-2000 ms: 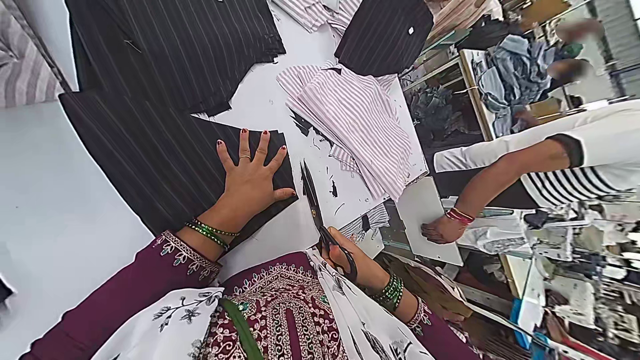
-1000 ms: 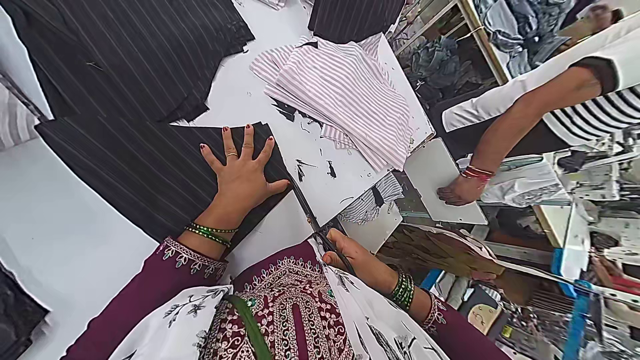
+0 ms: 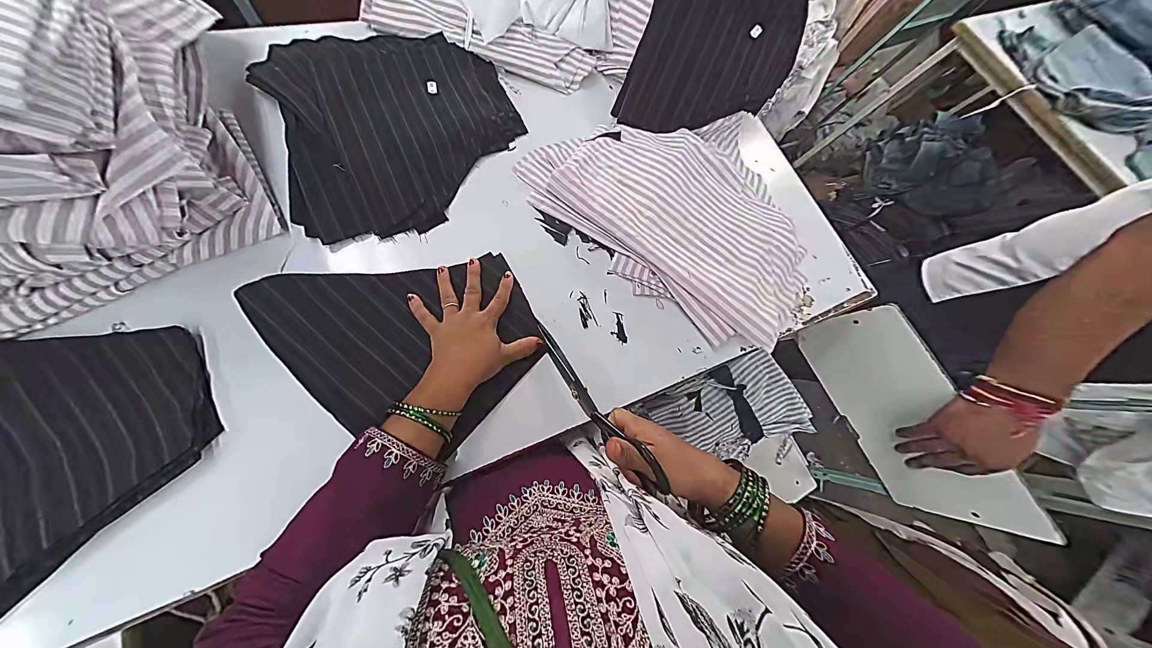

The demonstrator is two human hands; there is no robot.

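My left hand (image 3: 468, 337) lies flat with spread fingers on a black pinstriped cut fabric piece (image 3: 342, 324) on the white table. My right hand (image 3: 661, 454) grips the handles of a pair of black scissors (image 3: 585, 396). The scissors point up and left, their tips at the right edge of the black fabric, close to my left thumb. Whether the blades are parted is hard to tell. Small dark fabric scraps (image 3: 619, 326) lie on the table to the right of the scissors.
Black pinstriped stacks (image 3: 378, 135) and a pink-white striped stack (image 3: 675, 216) lie beyond my hands. Striped fabric (image 3: 117, 162) is heaped at far left, with another black piece (image 3: 99, 450) nearer. At right, a co-worker's hand (image 3: 972, 436) rests on a white board (image 3: 882, 378).
The view has shifted, bringing more of the table's left side into sight. My left hand stays spread on the black fabric, and my right hand still holds the scissors at its edge.
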